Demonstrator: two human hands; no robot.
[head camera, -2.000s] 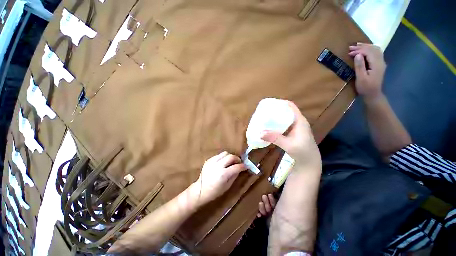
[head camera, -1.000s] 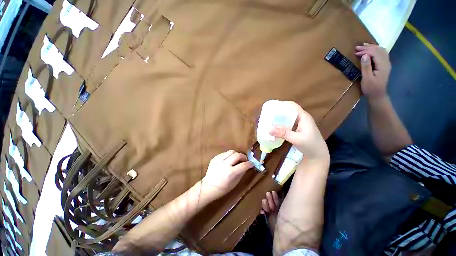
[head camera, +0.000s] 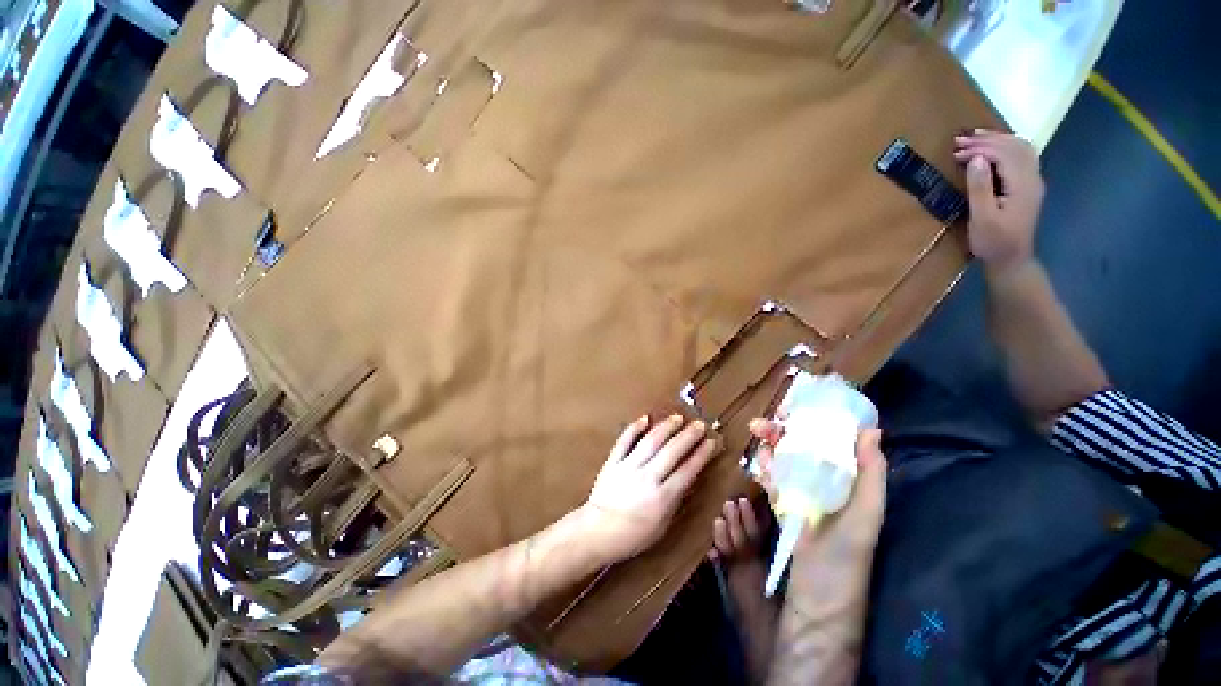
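Note:
A large brown bag body panel (head camera: 562, 255) lies spread in front of me. Near its right edge is a cut-out (head camera: 757, 362) with whitish bits at its corners. My right hand (head camera: 844, 489) holds a milky glue bottle (head camera: 820, 436), its thin nozzle pointing down towards me, off the cut-out. My left hand (head camera: 652, 485) rests on the panel just below and left of the cut-out, fingertips at its lower edge, holding nothing I can see. A black label (head camera: 920, 180) lies flat at the panel's right edge.
Another person's hand (head camera: 1004, 198) rests at the panel's right edge; their other fingers (head camera: 737, 531) show at its lower edge. Dark straps (head camera: 255, 536) lie tangled at the lower left. White winged pieces (head camera: 137, 241) lie in a row on panels at the left.
My right hand has moved down and right with the bottle, and the nozzle has left the cut-out. My left hand has let go of the flap and flattened on the panel.

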